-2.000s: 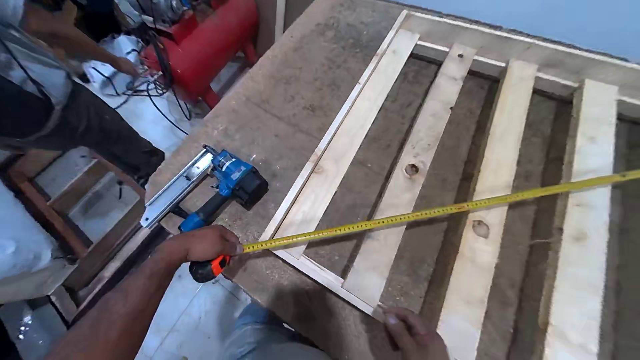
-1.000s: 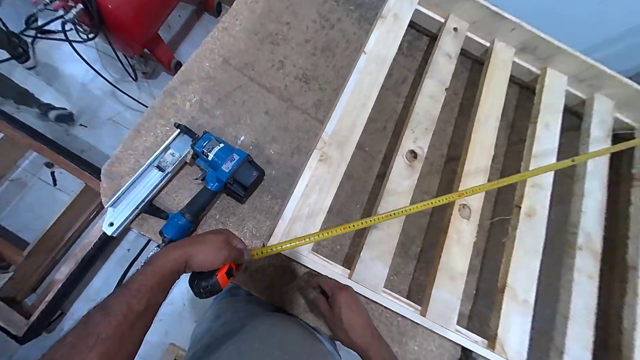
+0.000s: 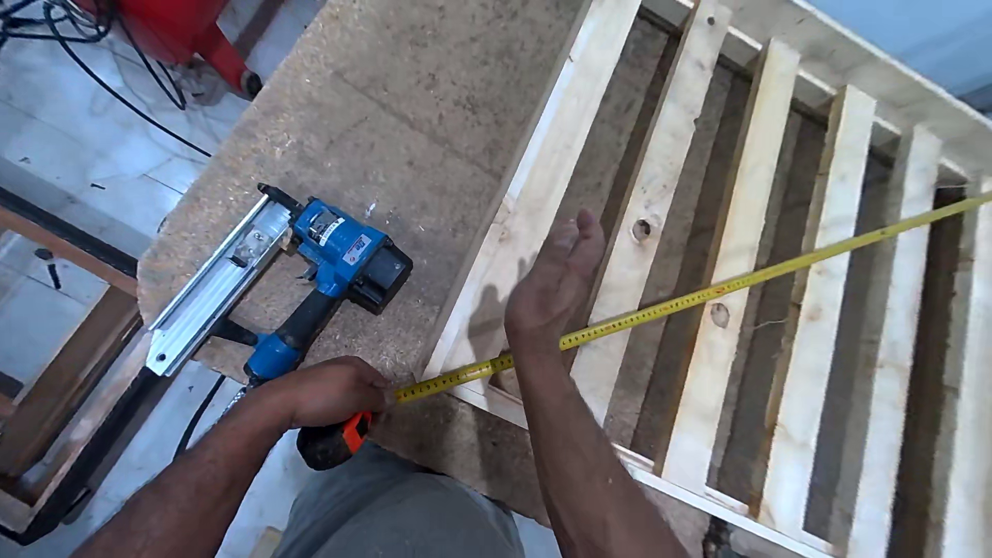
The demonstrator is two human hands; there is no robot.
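Note:
My left hand [image 3: 341, 391] is closed on the orange and black tape measure [image 3: 335, 442] at the bench's near edge. The yellow blade [image 3: 682, 301] runs diagonally from it over the slatted wooden frame [image 3: 527, 205] and out of view at the right. Raised over the frame's left slats is my right hand [image 3: 556, 275], its fingers apart and nothing in it; the forearm crosses over the blade. A blue pneumatic nailer [image 3: 333, 248] with a long metal magazine lies on the bench, left of the frame and just beyond my left hand.
The particle board bench top [image 3: 418, 116] bears sawdust and carries the frame. A red compressor tank [image 3: 167, 27] and black hoses [image 3: 74, 46] are on the tiled floor at the upper left. Another wooden frame with dark edges [image 3: 70, 387] stands at the left. A pale blue wall is at the upper right.
My right hand has left the frame's near edge and is now raised over the slats. My left hand keeps hold of the tape measure. The view has shifted, and the other person is out of it.

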